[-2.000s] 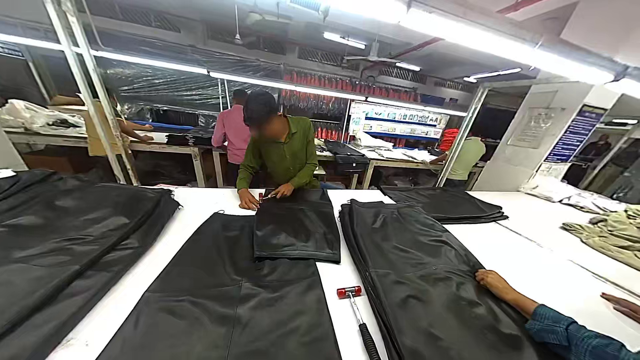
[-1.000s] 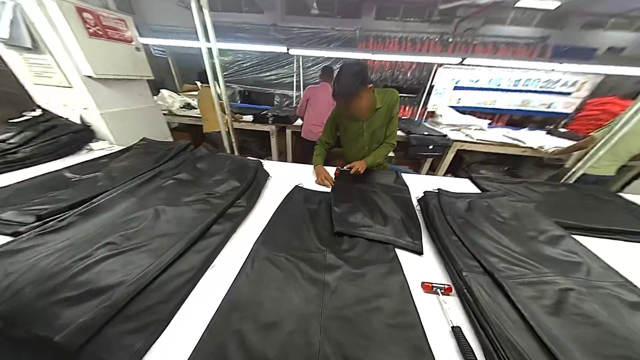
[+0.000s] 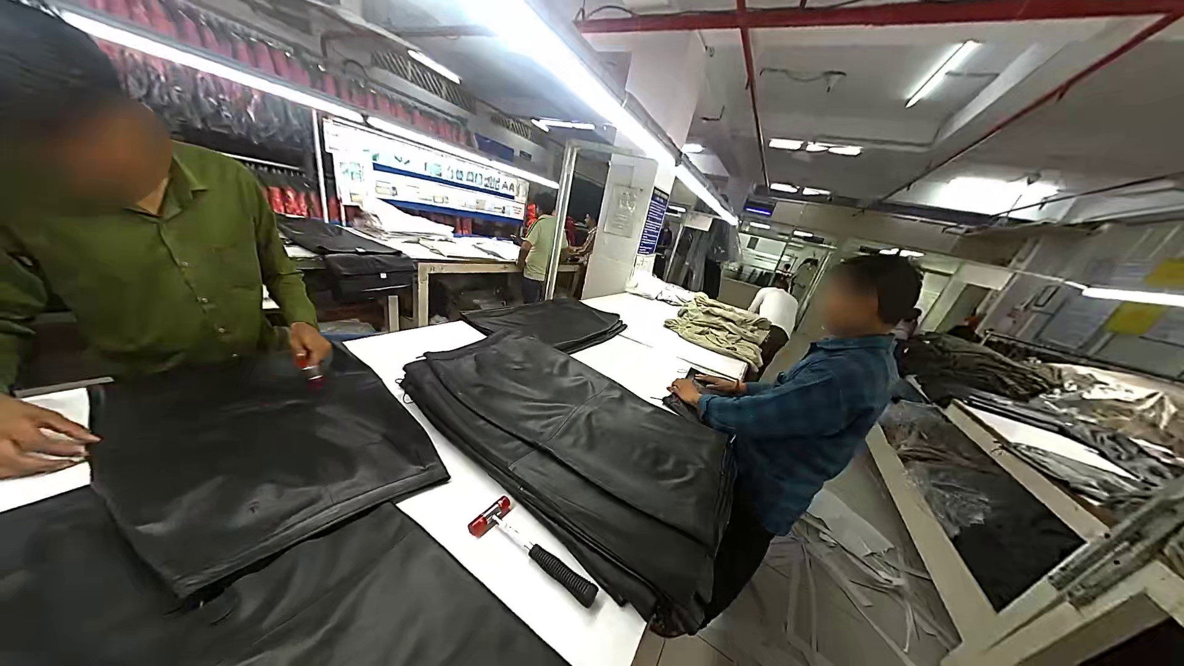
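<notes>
Neither my left hand nor my right hand shows in the head view. A black leather-like garment [image 3: 259, 481] lies at the left on top of another black garment piece [image 3: 398, 592]. A mallet with red faces and a black ribbed grip [image 3: 562, 575] rests on the white table [image 3: 462, 578]. Right of it is a stack of folded black garments [image 3: 592, 444], with a further black stack [image 3: 550, 324] behind.
Across the table, a person in a green shirt [image 3: 199, 268] holds a small red tool [image 3: 310, 370] over the garment. At the right a person in a blue checked shirt [image 3: 795, 407] handles a dark piece. Olive garments [image 3: 717, 328] lie farther back.
The view has swung strongly right and closer to the person in green. That person's one hand, with a red tool, is now apart from the other; earlier both were together at the garment's top edge.
</notes>
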